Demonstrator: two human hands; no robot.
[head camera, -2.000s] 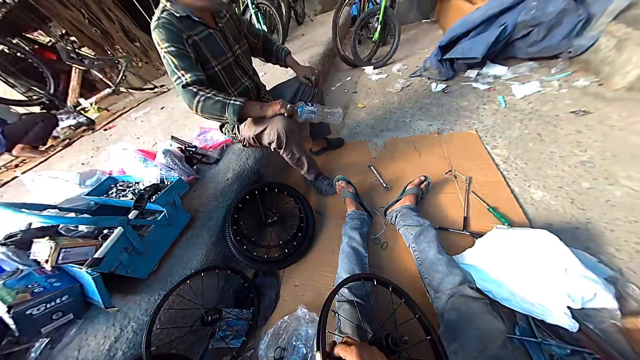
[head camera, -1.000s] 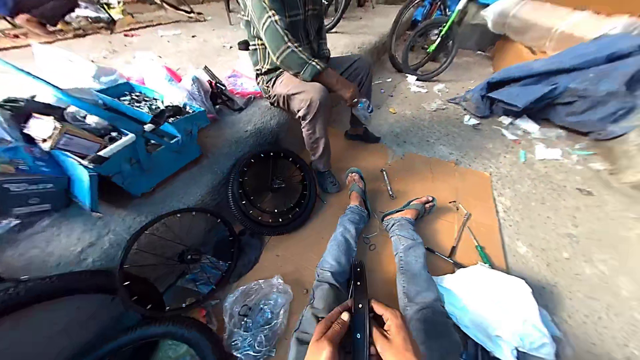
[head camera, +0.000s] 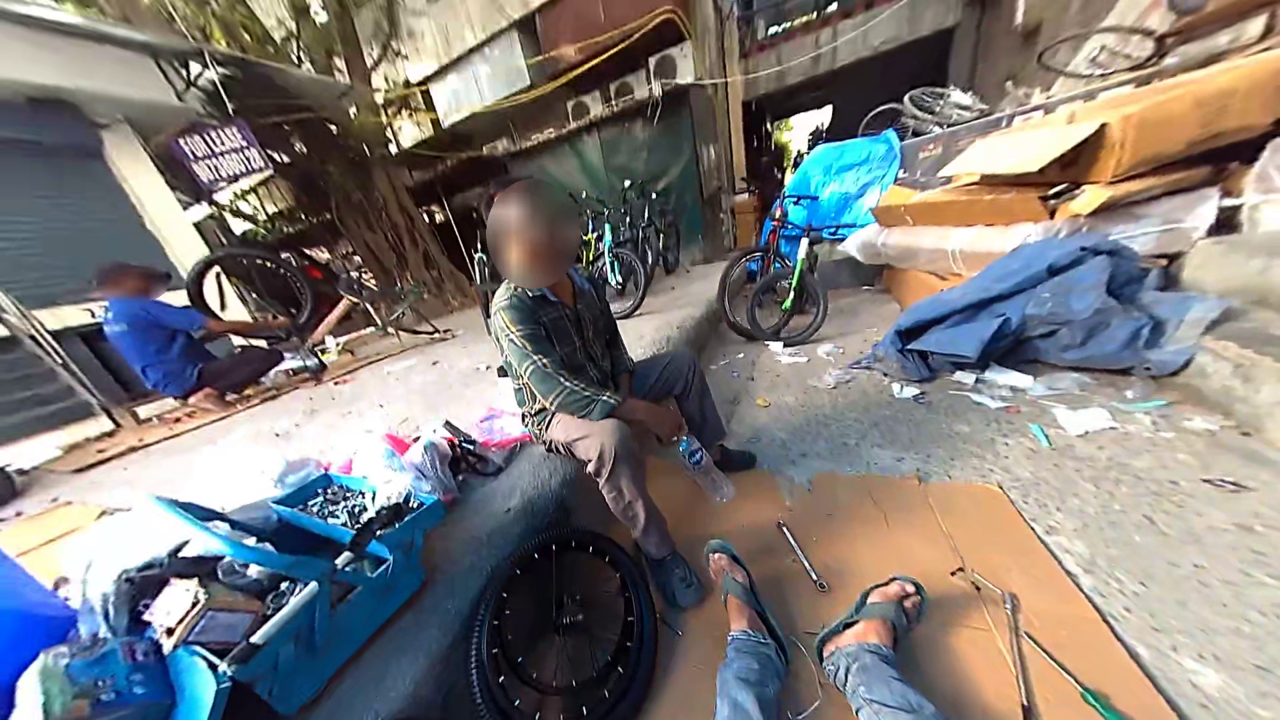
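Neither of my hands shows in the head view, so what they hold is hidden below the frame. My feet in flip-flops rest on a flattened cardboard sheet. A wrench lies above them on the cardboard. To the right are another long metal tool and a screwdriver with a green handle. A bicycle wheel with a black tyre lies left of my legs. A blue toolbox full of small metal parts and odds and ends stands farther left.
A person in a plaid shirt sits on the kerb with a plastic bottle in hand. Another person in blue sits by a bicycle at far left. Small bicycles, a blue tarp-like cloth and scattered litter lie beyond the cardboard.
The view has tilted up strongly. My hands, seen a second ago on a dark wheel rim between my legs, have left the frame, as has the clear plastic bag.
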